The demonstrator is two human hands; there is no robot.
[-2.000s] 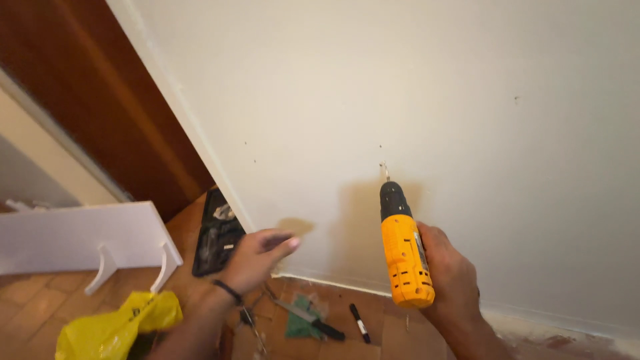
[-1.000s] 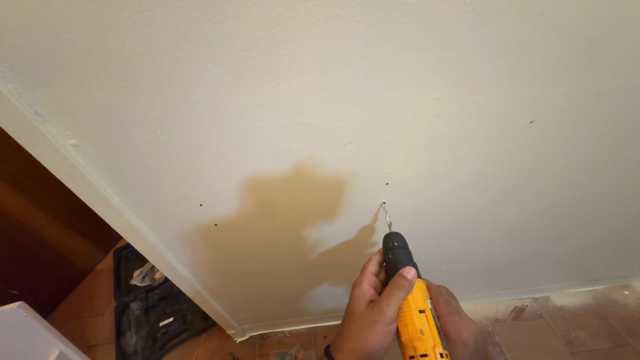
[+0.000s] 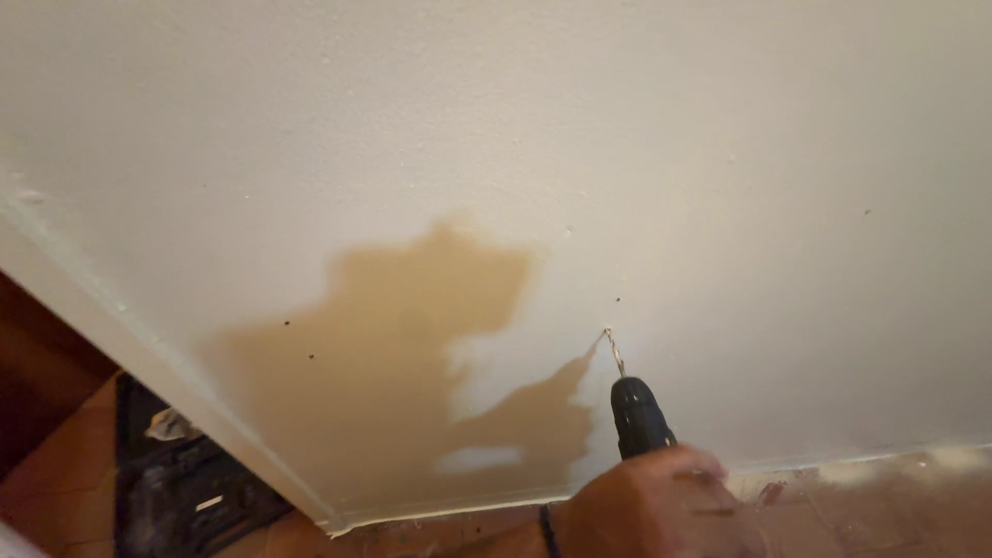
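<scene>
A twist drill bit in the black chuck of a power drill has its tip against the pale painted wall, just below a small dark hole. My left hand, with a dark band at the wrist, is wrapped over the drill just behind the chuck. It covers the yellow body seen earlier. My right hand cannot be made out; the left hand and the lower frame edge hide that area. Two more small dark holes lie to the left on the wall.
At lower left, beyond the wall's edge, an open black tool case lies on the terracotta tile floor, with crumpled material on it. The wall's foot meets the floor below the drill. A white edge shows at the bottom left corner.
My left hand has come from the left, away from the drill, onto it, and now covers its body. The bit tip remains at the wall. The view has moved closer to the wall.
</scene>
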